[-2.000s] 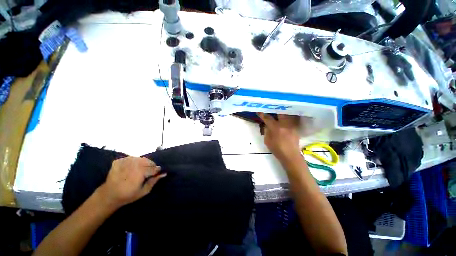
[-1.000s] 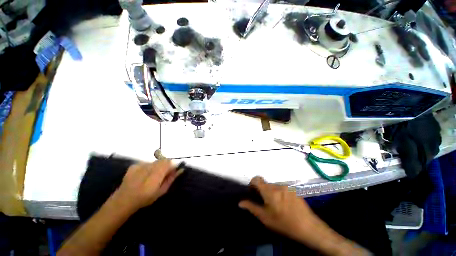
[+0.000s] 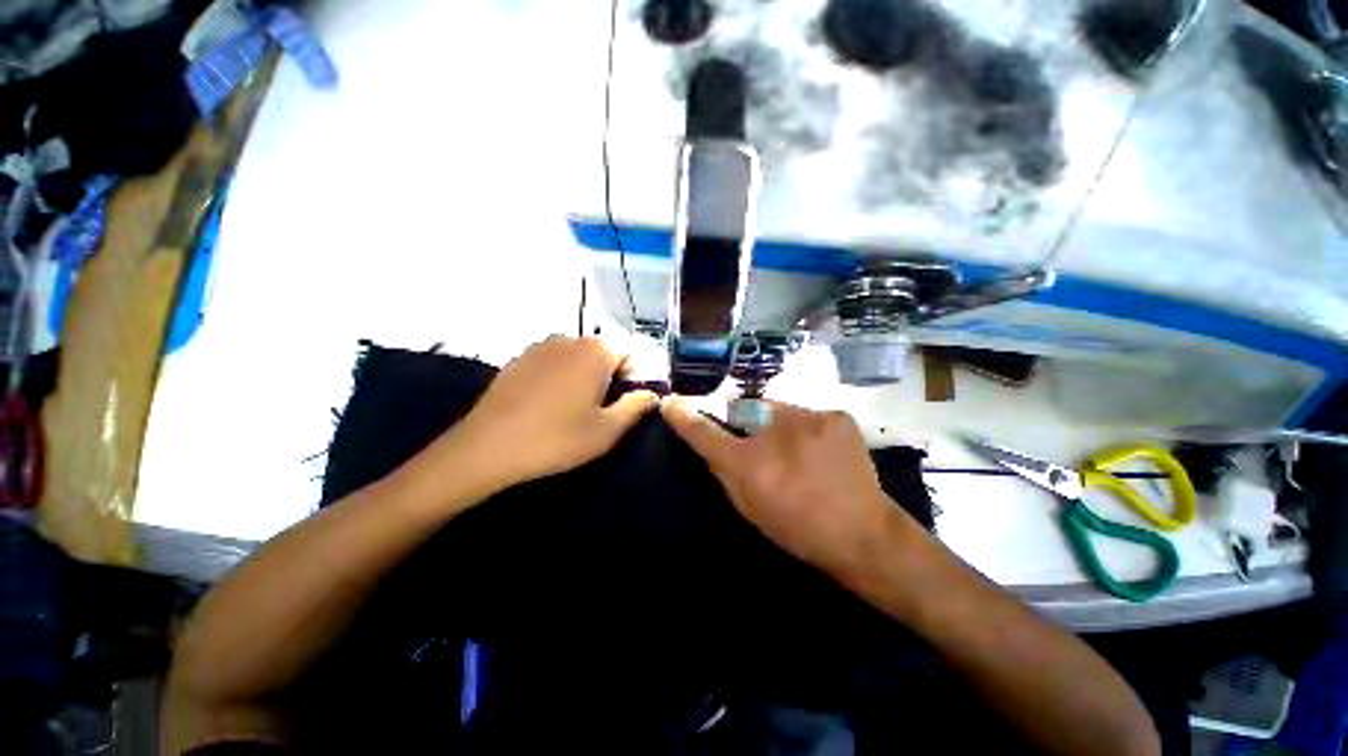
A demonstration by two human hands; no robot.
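The black garment panel (image 3: 591,547) with frayed edges lies over the white table's front edge, its far edge at the needle area of the sewing machine (image 3: 1005,163). My left hand (image 3: 555,402) grips the cloth just left of the needle area, thumb and fingers pinched. My right hand (image 3: 798,470) holds the cloth right beside it, index finger and thumb close to my left thumb. The fingertips nearly meet below the shiny take-up lever guard (image 3: 714,251). The presser foot and needle are mostly hidden behind the guard and my fingers.
Scissors with a yellow and a green handle (image 3: 1121,550) lie right of the cloth. A flat dark plate (image 3: 994,365) with a brown tab lies under the machine arm. A tan strip (image 3: 111,369) and a blue-white printed strip (image 3: 229,62) lie at the left. Crates show at lower right.
Both hands have moved forward with the cloth to the needle area and come close together. Earlier my right hand left the plate under the arm. The view has moved closer to the machine head.
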